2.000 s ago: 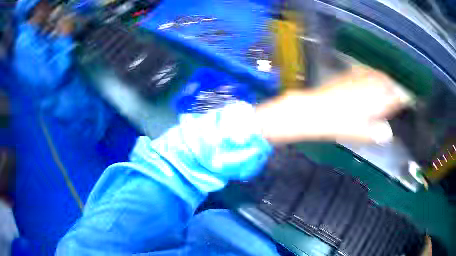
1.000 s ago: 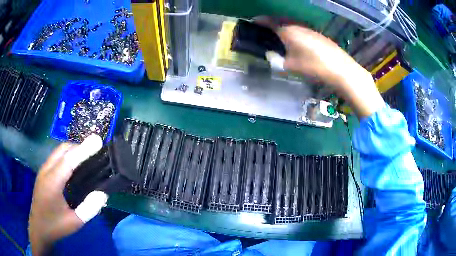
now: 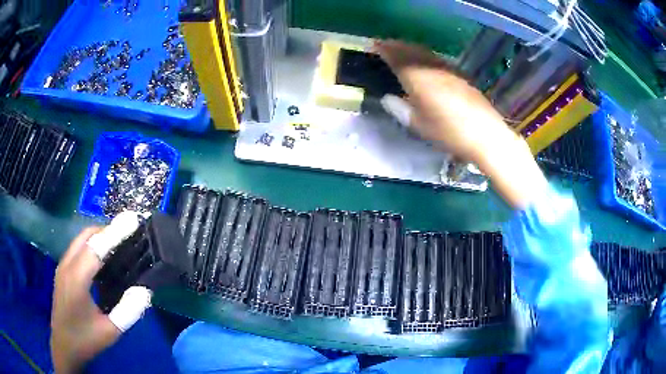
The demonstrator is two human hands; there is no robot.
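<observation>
My left hand (image 3: 93, 296), with white finger cots, holds a black plastic housing (image 3: 150, 256) at the lower left, left of the housing row. My right hand (image 3: 431, 98) reaches over the base plate to the cream-yellow fixture nest (image 3: 342, 96). Its fingers are at the right side of another black housing (image 3: 359, 71) that lies in the nest's pocket. The fingers are slightly blurred, and the hand hides part of that housing. A row of black housings (image 3: 328, 263) stands on the green bench in front of me.
Light curtain bars stand left (image 3: 213, 66) and right (image 3: 559, 117) of the metal base plate (image 3: 328, 157). Small loose parts lie on the plate. A small blue parts bin (image 3: 91, 179) and a large blue tray (image 3: 109, 108) are on the left. Another blue tray (image 3: 606, 164) is at the right.
Compared with one second ago, the right-hand housing sits lower and flatter in the nest, with my right hand still at it. My left hand has shifted little. Two seconds ago the view was turned and blurred.
</observation>
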